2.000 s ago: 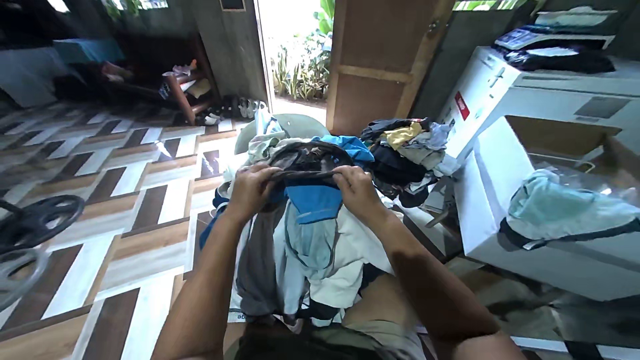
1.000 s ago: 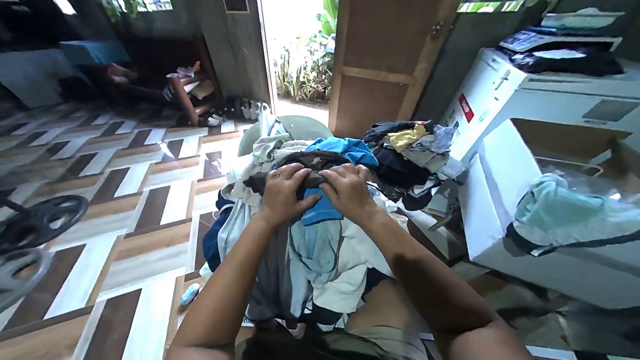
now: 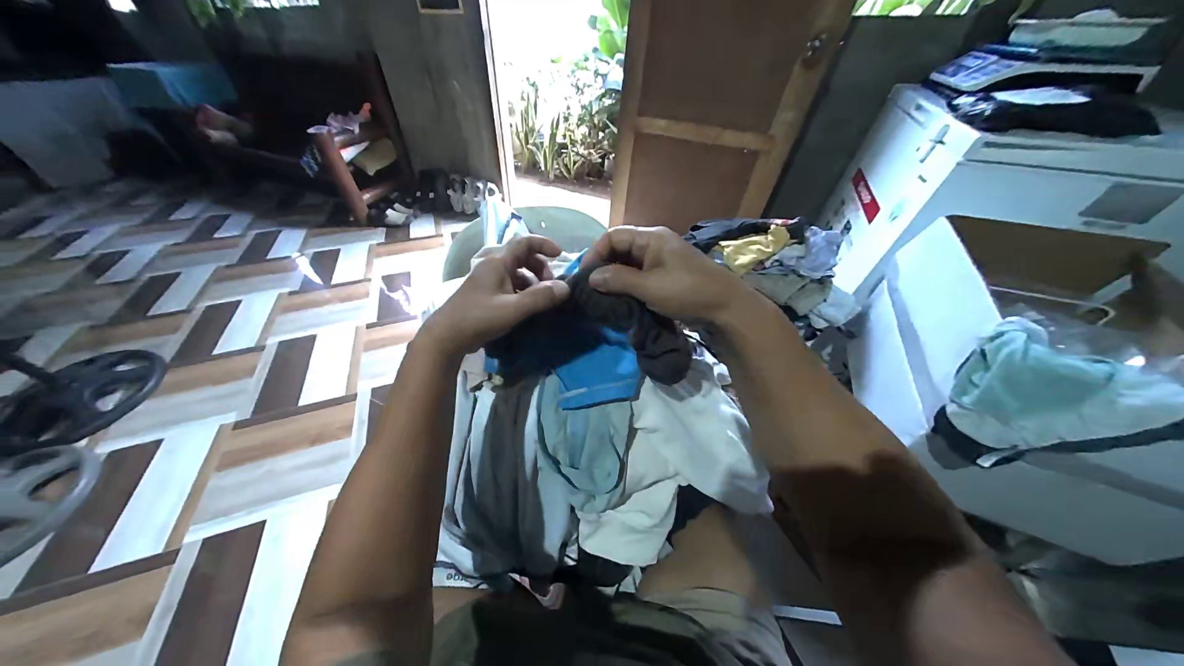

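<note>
My left hand (image 3: 504,294) and my right hand (image 3: 661,273) are close together over the lap, pinching a bunched dark garment (image 3: 638,324) between thumbs and fingers. Beneath it lies a blue cloth (image 3: 599,370) with light stitching along its edge. Grey, pale green and white garments (image 3: 689,430) are heaped over the legs. Behind the hands, the rim of a round greenish tub (image 3: 560,222) shows, with more clothes against it. The lower parts of the dark garment hang over the blue cloth.
A second heap of clothes (image 3: 786,259) lies to the right of the tub. An opened cardboard box (image 3: 888,342) has a pale green garment (image 3: 1064,388) over its edge, beside a white appliance (image 3: 1027,176). Weight plates (image 3: 83,398) stand at left; a wooden door (image 3: 717,111) is behind.
The dark garment, spread wider between my hands two seconds ago, is now gathered into a bunch. My hands have come up off the pile with it.
</note>
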